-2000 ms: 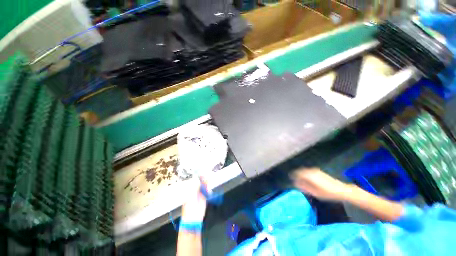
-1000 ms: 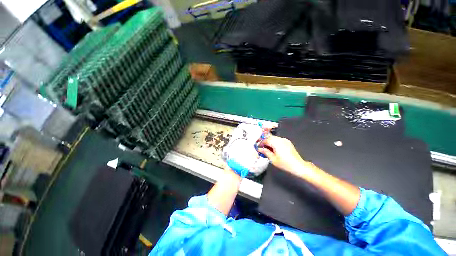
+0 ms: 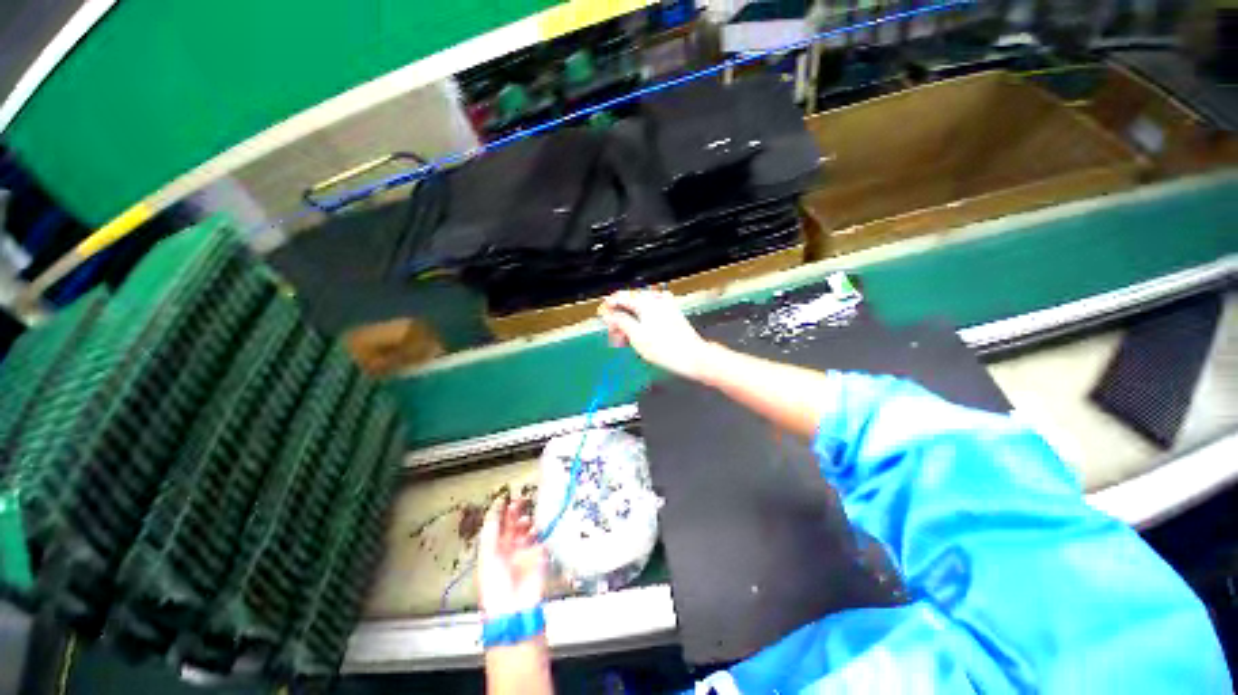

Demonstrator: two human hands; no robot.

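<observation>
The clear bag (image 3: 597, 505) with small silvery bits lies open on the bench, left of the black tray (image 3: 760, 509). My left hand (image 3: 512, 554) is beside the bag's left edge, palm up with fingers apart, a blue band (image 3: 513, 626) on its wrist. Whether small bits lie in the palm is too blurred to tell. My right hand (image 3: 649, 330) is raised beyond the bag over the green strip, its fingers closed on the blue cord (image 3: 593, 407), which runs down across the bag towards my left hand.
Tall stacked green boards (image 3: 204, 462) stand at the left. Dark debris (image 3: 473, 521) lies on the pale bench. White specks (image 3: 811, 315) and a green-and-white item are at the black tray's far end. Black trays (image 3: 638, 204) and a cardboard box (image 3: 978, 149) are behind. A black grid piece (image 3: 1158, 369) lies right.
My right hand has moved from the bag, up and away with the blue cord stretched from it. My left hand has left the bag's top and is now at its left side, opened.
</observation>
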